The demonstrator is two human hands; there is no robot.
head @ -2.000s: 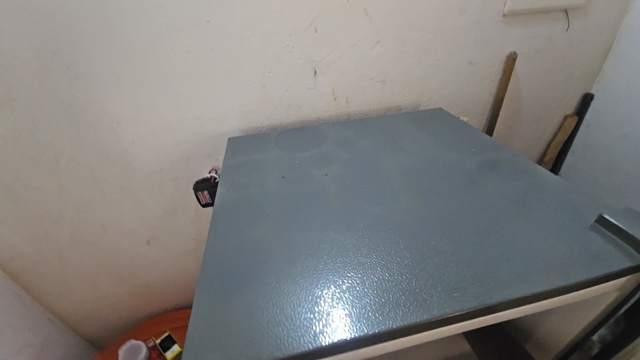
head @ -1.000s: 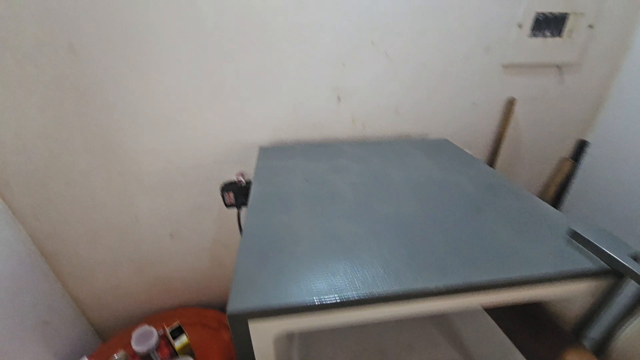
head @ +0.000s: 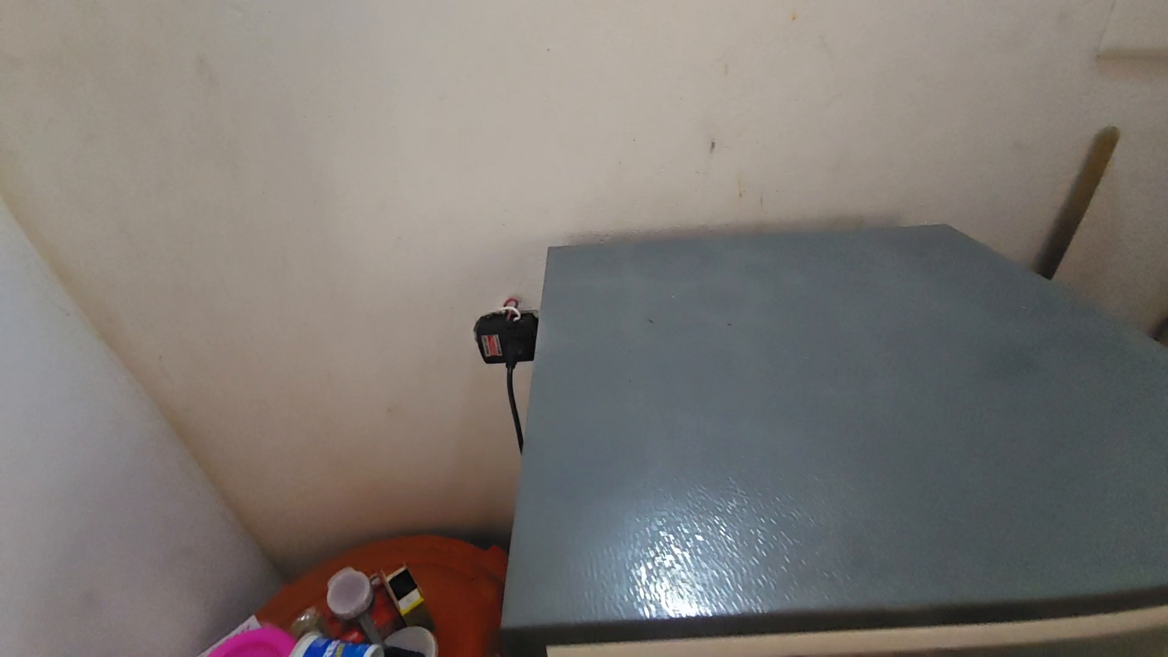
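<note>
Neither of my hands shows in the head view. A grey-blue appliance with a textured, shiny top (head: 803, 411), which looks like a refrigerator, fills the right side against the wall. Beside its far left corner a black electrical plug or adapter (head: 505, 338) sits at the wall, with a black cord (head: 515, 406) hanging down behind the appliance's left side. Light glints off the near part of the top.
A round orange surface (head: 456, 561) at the lower left bears a lidded container (head: 349, 593), a black and yellow box (head: 403, 591), a bright pink item (head: 255, 643) and several other small things. A wooden stick (head: 1079, 203) leans on the wall at the right.
The view has shifted left and closer. The open front under the appliance's top and the dark handle-like part at the right, seen a second ago, are out of frame.
</note>
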